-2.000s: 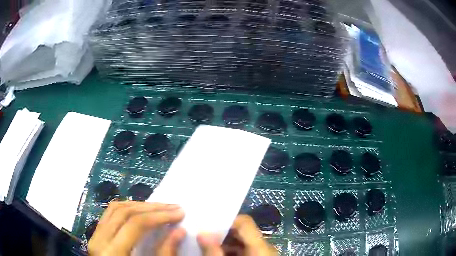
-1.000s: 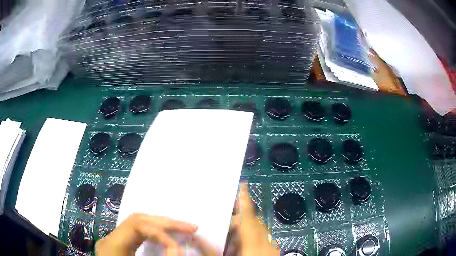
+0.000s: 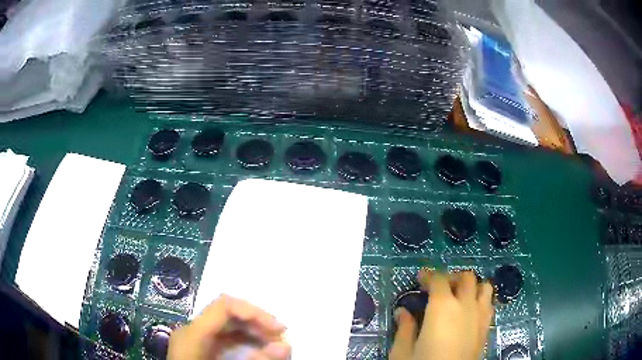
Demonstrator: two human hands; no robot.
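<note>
A white sheet [image 3: 285, 246] lies over the middle of the clear blister tray [image 3: 317, 184]. My left hand [image 3: 229, 330] is at the sheet's lower left, fingers curled, cut off by the bottom edge; whether it grips the sheet or something small and pale under the fingers is unclear. My right hand [image 3: 447, 316] is over the tray to the right of the sheet, thumb and fingers around a round black part [image 3: 412, 304] in a pocket. Other round black parts [image 3: 305, 155] sit in rows of pockets around the sheet.
Stacked blister trays [image 3: 281, 70] stand behind. A spare white sheet [image 3: 70, 239] lies left of the tray, with more white sheets [image 3: 10, 190] at the far left edge. Translucent white bags [image 3: 49, 77] are at back left. Papers with a blue-covered pack [image 3: 500, 77] lie on brown board at back right.
My right hand has left the sheet's side and moved right onto a black part in the tray. The sheet sits a little lower and further right than a second ago. The view has shifted slightly.
</note>
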